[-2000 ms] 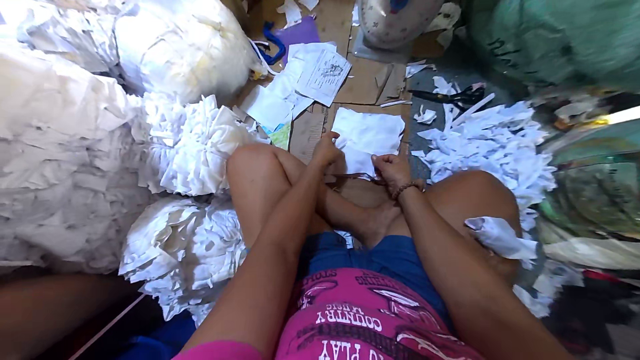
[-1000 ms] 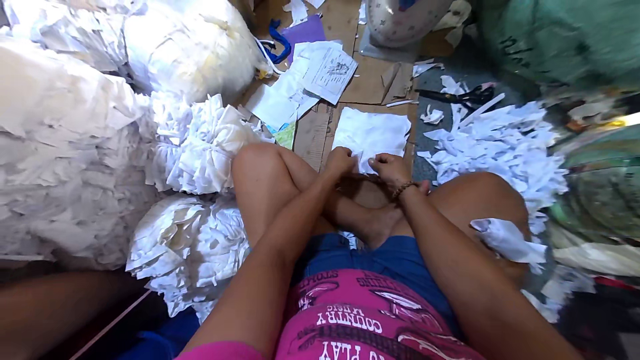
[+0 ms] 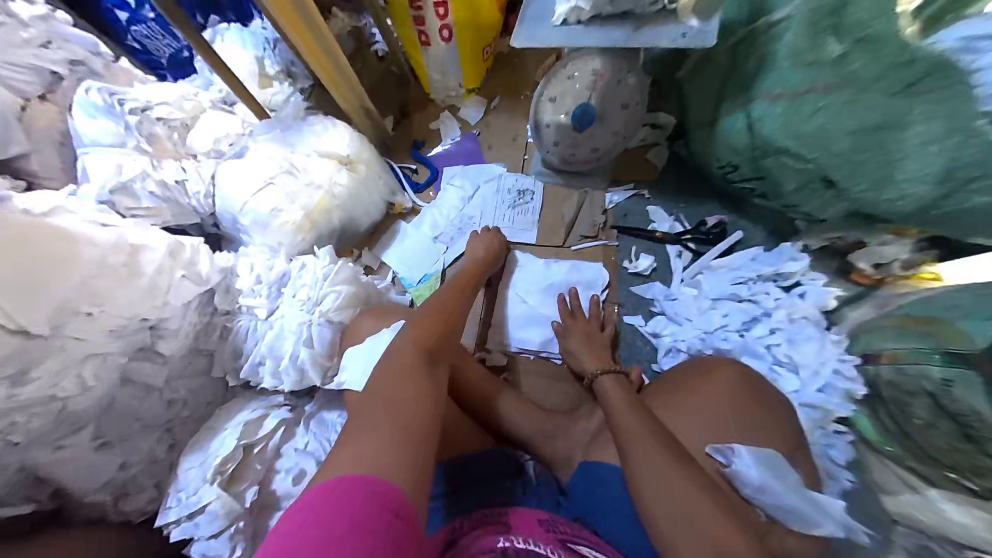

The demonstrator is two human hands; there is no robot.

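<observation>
My right hand (image 3: 583, 329) lies with its fingers spread on the lower right part of a stack of white paper sheets (image 3: 535, 291), which rests on flattened cardboard (image 3: 542, 380) in front of my crossed legs. My left hand (image 3: 488, 246) is up and to the left of that stack, its fingers curled at the lower edge of a printed sheet (image 3: 518, 208); whether it grips the paper is not clear. Around the printed sheet lie other loose white sheets (image 3: 434, 225). Black-bladed scissors (image 3: 682, 234) lie to the right of the stack.
White paper scraps (image 3: 759, 318) are heaped at my right knee. Bundled paper (image 3: 298, 310) and large bags of paper (image 3: 93, 356) fill the left side. A dial scale (image 3: 589, 108) stands ahead, beside a yellow sack (image 3: 448, 46). A big green sack (image 3: 845, 116) is at the upper right.
My left hand has moved from the white stack forward and left to the loose sheets. My right hand has spread flat on the stack. The view has tilted up, showing more ahead.
</observation>
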